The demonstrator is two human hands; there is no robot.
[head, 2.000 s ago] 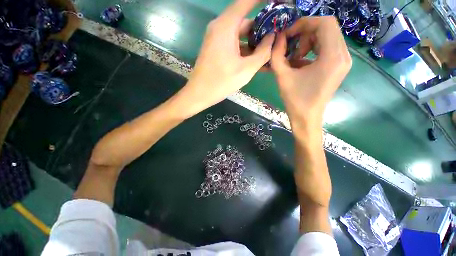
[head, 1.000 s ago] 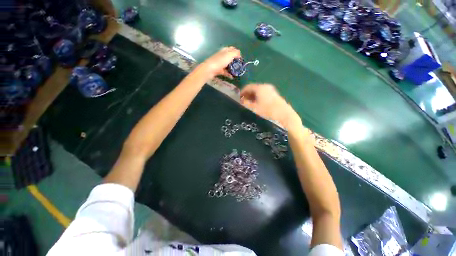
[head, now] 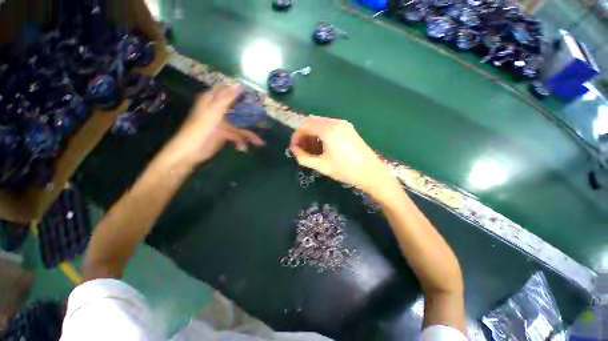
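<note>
My left hand (head: 208, 126) is blurred over the bench near the metal rail. Its fingers and thumb are around a dark blue round wired unit (head: 247, 110), also blurred. My right hand (head: 337, 152) is to its right, with thumb and fingers pinched on a small ring (head: 289, 152) that shows at the fingertips. A heap of small rings (head: 320, 236) lies on the dark green bench top. A looser scatter of rings (head: 308, 178) lies beyond the heap, partly hidden under my right hand.
A wired unit with a pale-ended lead (head: 280, 81) sits on the green belt (head: 400, 100), beyond the chipped rail (head: 453, 196). A carton (head: 80, 143) full of units is at left. A clear plastic bag (head: 527, 313) is at lower right. A pile of units (head: 467, 30) lies across the belt.
The unit my left hand held at the belt is let go and sits there. My left hand has moved left and now holds another unit. My right hand has moved slightly left, a ring now showing.
</note>
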